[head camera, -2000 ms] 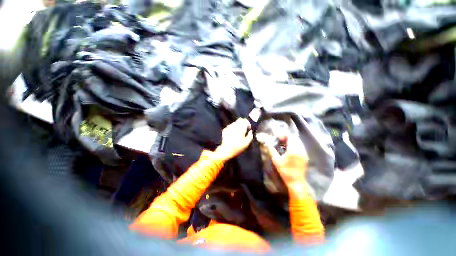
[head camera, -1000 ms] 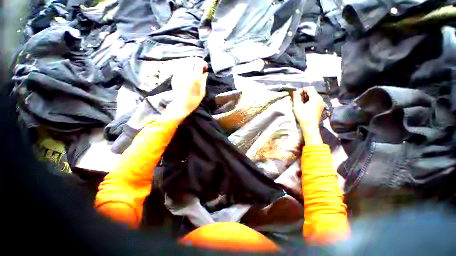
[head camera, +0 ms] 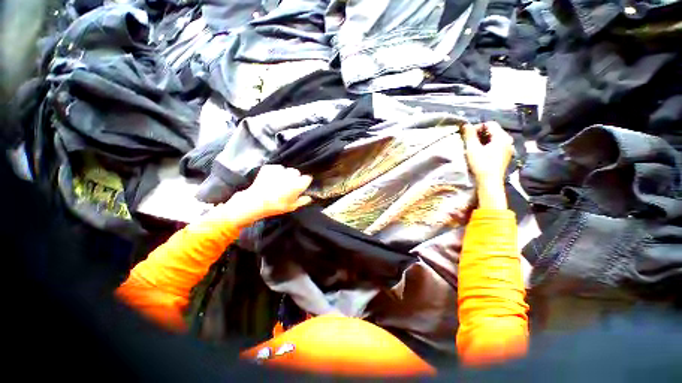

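A denim jacket (head camera: 419, 196) lies spread in front of me, with a yellow-gold pattern on its grey cloth and smooth black cloth along its left and lower parts. My left hand (head camera: 273, 191) rests at its left side over the black cloth, with thumb and fingers a little apart. My right hand (head camera: 490, 153) is curled closed at the jacket's upper right edge. A small dark thing shows inside the right fist; it is too small to tell what it is.
Dark and grey denim garments (head camera: 112, 97) are heaped at the left and across the back. More grey denim with heavy seams (head camera: 598, 224) lies at the right. A whitish patch of table (head camera: 168, 196) shows at the left. A yellowish print (head camera: 103, 191) shows on the left heap.
My left hand has come down from the upper edge towards me, and its fingers have opened. My right hand stays at the jacket's edge. The patterned cloth, bunched earlier, is now spread wider.
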